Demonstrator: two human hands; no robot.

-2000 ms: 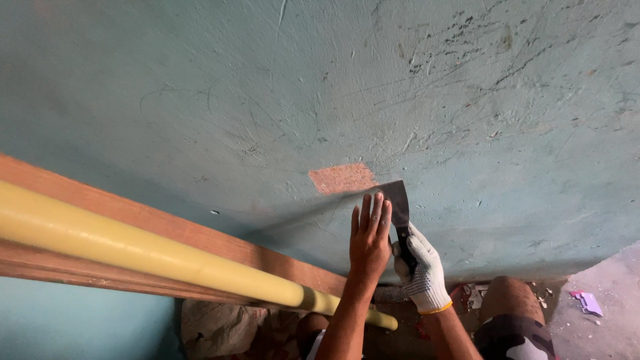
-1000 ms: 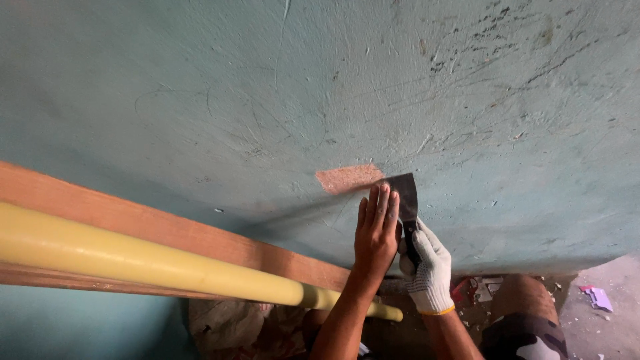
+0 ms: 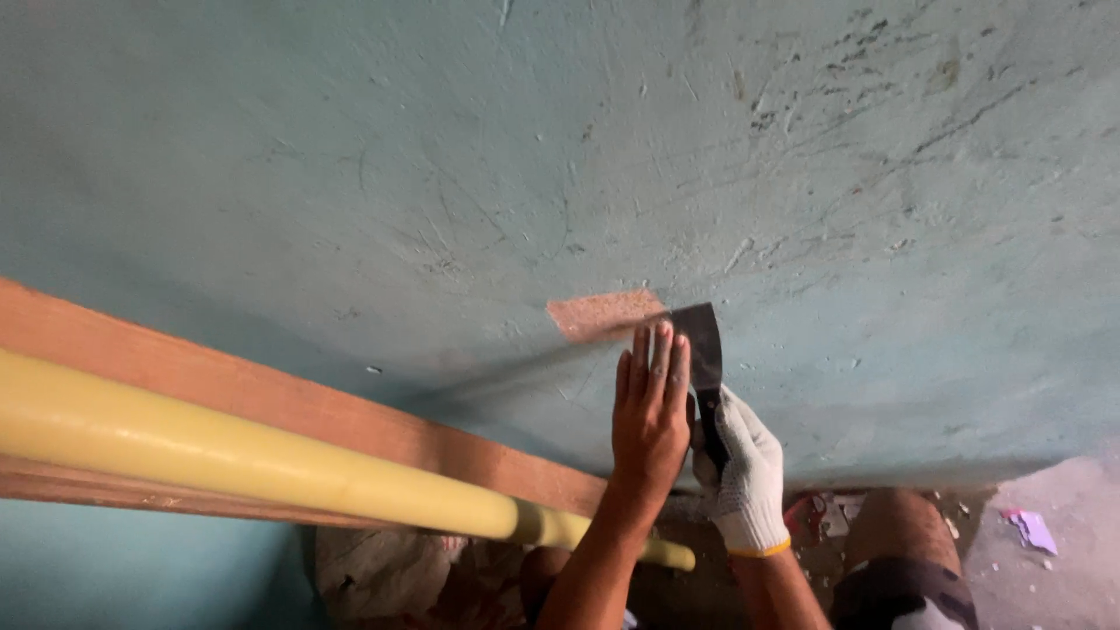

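My right hand (image 3: pixel 744 468), in a white knitted glove with an orange cuff edge, grips the black handle of a putty knife (image 3: pixel 700 346). The knife's wide dark blade lies at the blue-green painted wall (image 3: pixel 472 219), just right of a bare pinkish patch (image 3: pixel 605 315). My left hand (image 3: pixel 652 411), ungloved, is laid flat with its fingers extended and close together, fingertips at the left side of the blade. Whether those fingers press on the blade or on the wall cannot be told.
A yellow pipe (image 3: pixel 262 446) runs diagonally from the left in front of an orange-brown board (image 3: pixel 350 398). Below are my knees, a crumpled sack-like thing (image 3: pixel 376 569), and floor debris with a purple scrap (image 3: pixel 1034 531). Dark scuffs mark the wall's upper right.
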